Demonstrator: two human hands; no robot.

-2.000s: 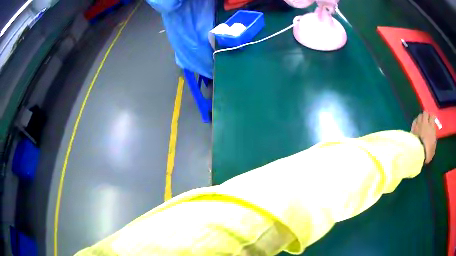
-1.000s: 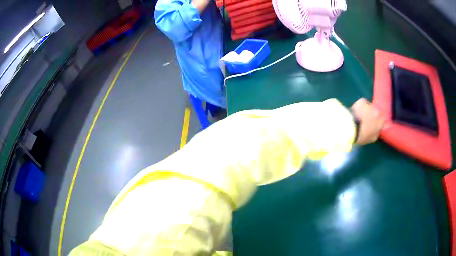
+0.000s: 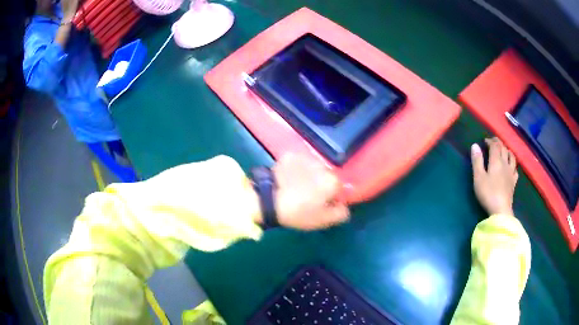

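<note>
A black-bordered tablet (image 3: 330,95) with a lit screen lies on a red foam pad (image 3: 266,120) at the upper middle. My left hand (image 3: 308,193), with a black band on the wrist, grips the pad's near edge; its fingertips are partly hidden and slightly blurred. My right hand (image 3: 496,178) is open, palm down, at the near edge of a second red pad (image 3: 485,92). A second tablet (image 3: 549,139) lies on that pad. A black keyboard (image 3: 311,301) with white-lettered keys is cut off by the bottom edge.
The green bench (image 3: 165,133) carries a pink fan base (image 3: 203,24) with a white cable and a blue bin (image 3: 124,66) with white contents at upper left. Stacked red pads (image 3: 108,25) stand behind. A person in blue (image 3: 76,95) is beside the bench at far left.
The view has turned right. My left hand has drawn the red pad with its tablet over the bench, closer to me. My right hand, the keyboard and more of the second pad have come into view.
</note>
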